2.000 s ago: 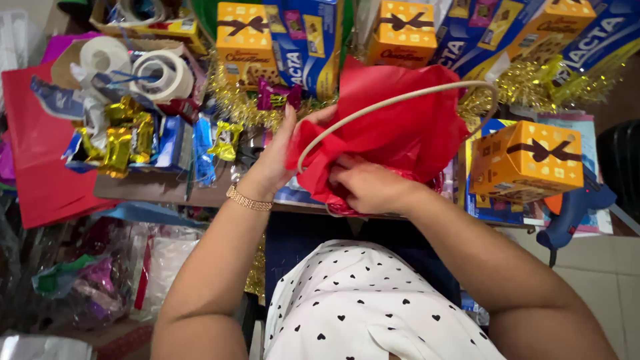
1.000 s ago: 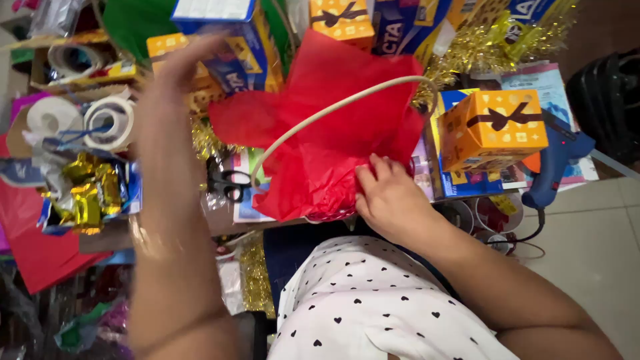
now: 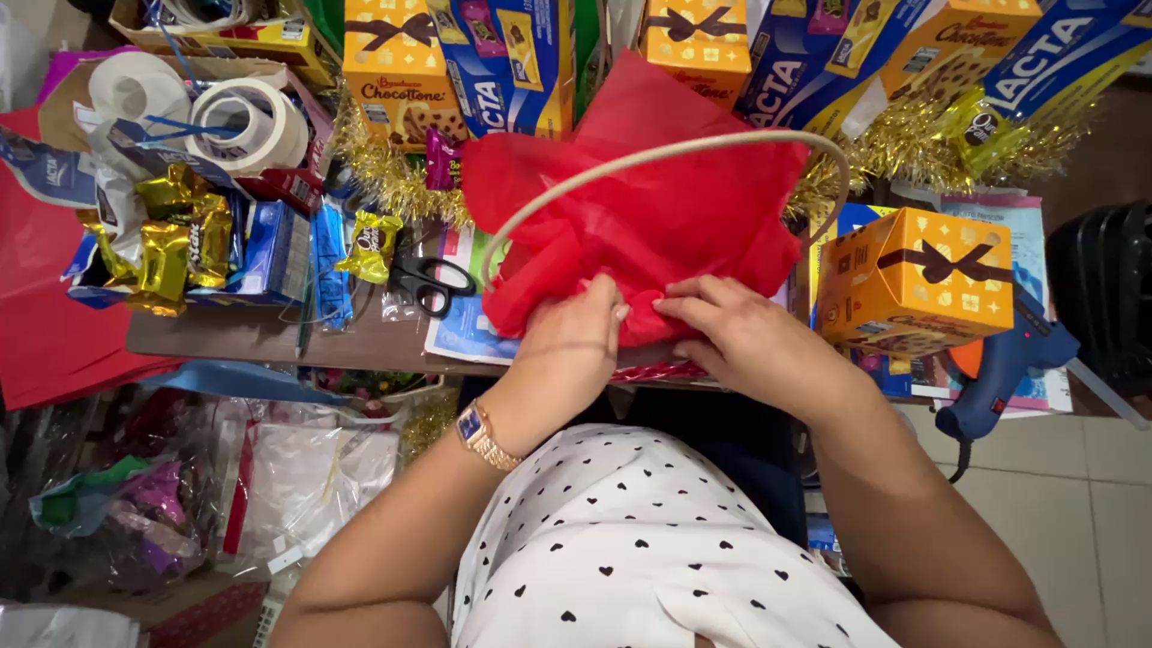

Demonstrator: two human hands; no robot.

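Note:
Red tissue paper (image 3: 666, 198) spreads over a basket whose pale hoop handle (image 3: 630, 166) arches across it. My left hand (image 3: 571, 337), with a gold watch at the wrist, pinches the paper's near edge. Close beside it, my right hand (image 3: 742, 337) rests fingertips on the same gathered paper; whether it grips any is unclear. Only a thin strip of the basket's red rim (image 3: 661, 372) shows below the hands. Black-handled scissors (image 3: 434, 283) lie left of the paper. An orange Chocottone box (image 3: 918, 279) with a printed bow stands to the right.
Chocottone boxes (image 3: 396, 72), Lacta boxes (image 3: 513, 63) and gold tinsel (image 3: 396, 184) line the back. On the left are tape rolls (image 3: 247, 126) and gold-wrapped candies (image 3: 166, 247). A blue glue gun (image 3: 1008, 360) lies at the right edge. Plastic bags (image 3: 315, 468) sit lower left.
My left hand, raised and blurred at the left one second ago, is back down on the red paper. The purple-wrapped candy near it two seconds ago now lies by the tinsel.

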